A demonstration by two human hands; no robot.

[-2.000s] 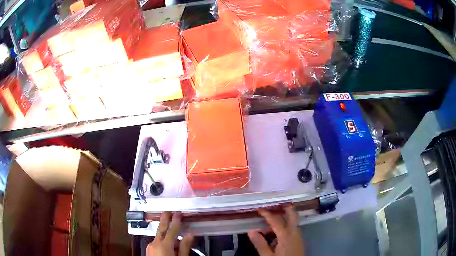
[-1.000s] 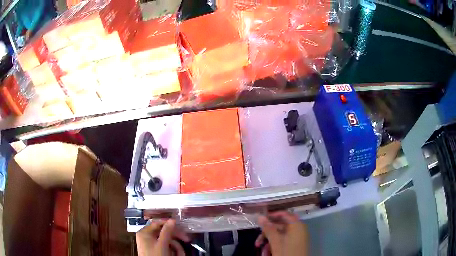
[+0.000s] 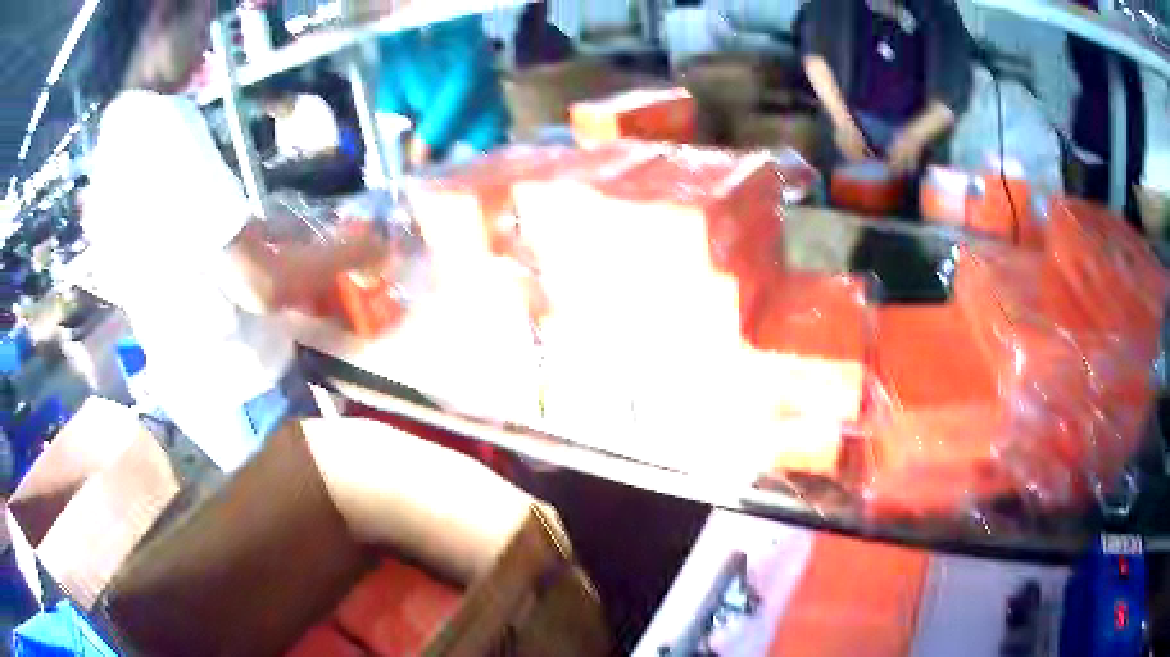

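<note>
Neither of my hands is in the picture. An orange product box (image 3: 849,597) lies on the whitish plate of the heat sealer (image 3: 985,603) at the bottom right, cut off by the lower edge. The blue control box (image 3: 1103,603) stands to its right, partly out of view. The sealing arm's near bar is out of view; part of its left side arm (image 3: 719,603) shows.
Stacked orange boxes in clear film (image 3: 616,295) cover the bench, glaring white in the middle. An open shipping carton (image 3: 244,552) with orange boxes inside stands at lower left. A person in white (image 3: 167,244) stands at left; others are opposite.
The view has swung left and up. My hands and the sealer's front have gone out of the picture, and the people opposite and the whole carton opening have come in.
</note>
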